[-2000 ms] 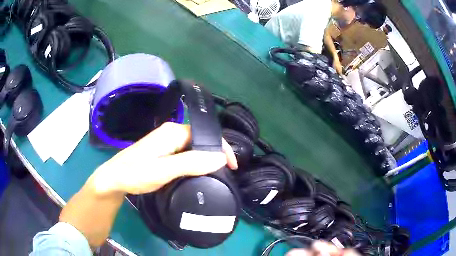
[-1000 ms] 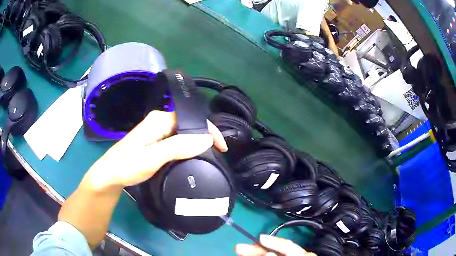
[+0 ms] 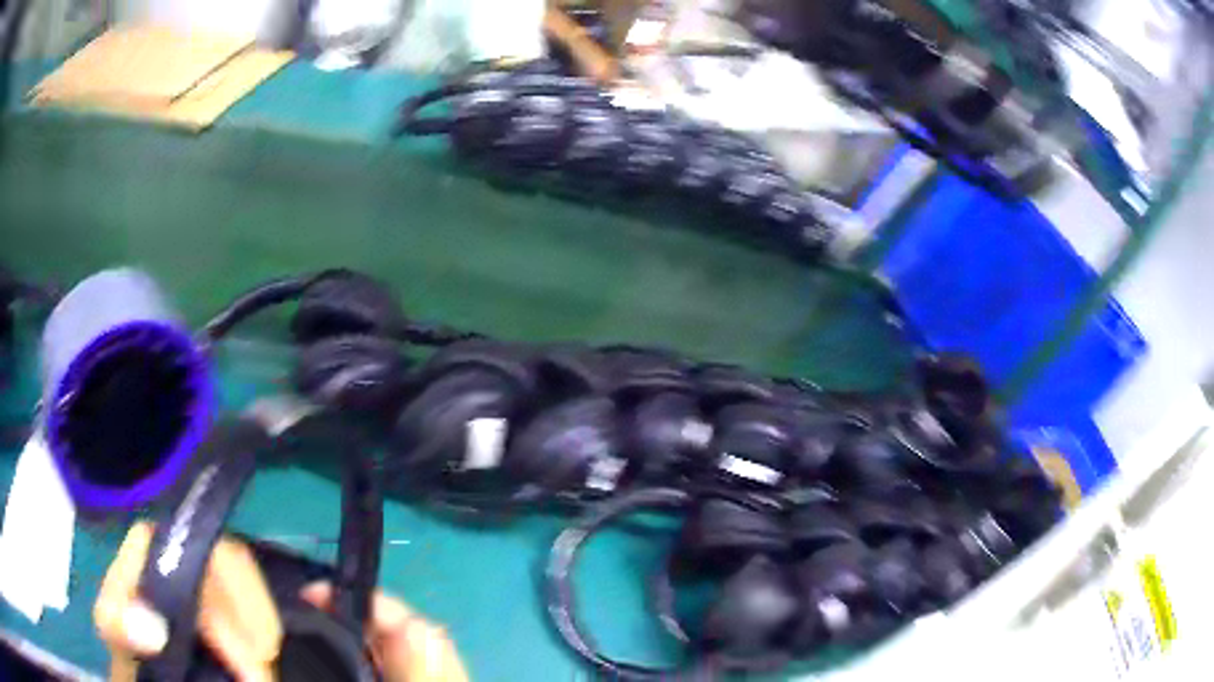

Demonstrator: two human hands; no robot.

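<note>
Black over-ear headphones [image 3: 193, 540] are at the bottom left, blurred and cut off by the lower edge. My left hand [image 3: 220, 606] is closed around the headband on its left side. My right hand [image 3: 415, 642] is at the right side of the same headphones, fingers against them and partly cut off. The headphones hide parts of both hands. No pen shows in either hand.
The purple-rimmed fan [image 3: 131, 400] and white paper [image 3: 37, 526] are at the left. Rows of headphones [image 3: 466, 413] lie on the green bench [image 3: 173, 200]. Behind are wrapped headphones [image 3: 626, 147] and a blue bin [image 3: 999, 273]. A white box edge [image 3: 1065, 626] is at lower right.
The view has swung right, bringing the white box edge in. The left hand and headphones are lower in view. The right hand has come to the headphones, and the thin dark stick no longer shows.
</note>
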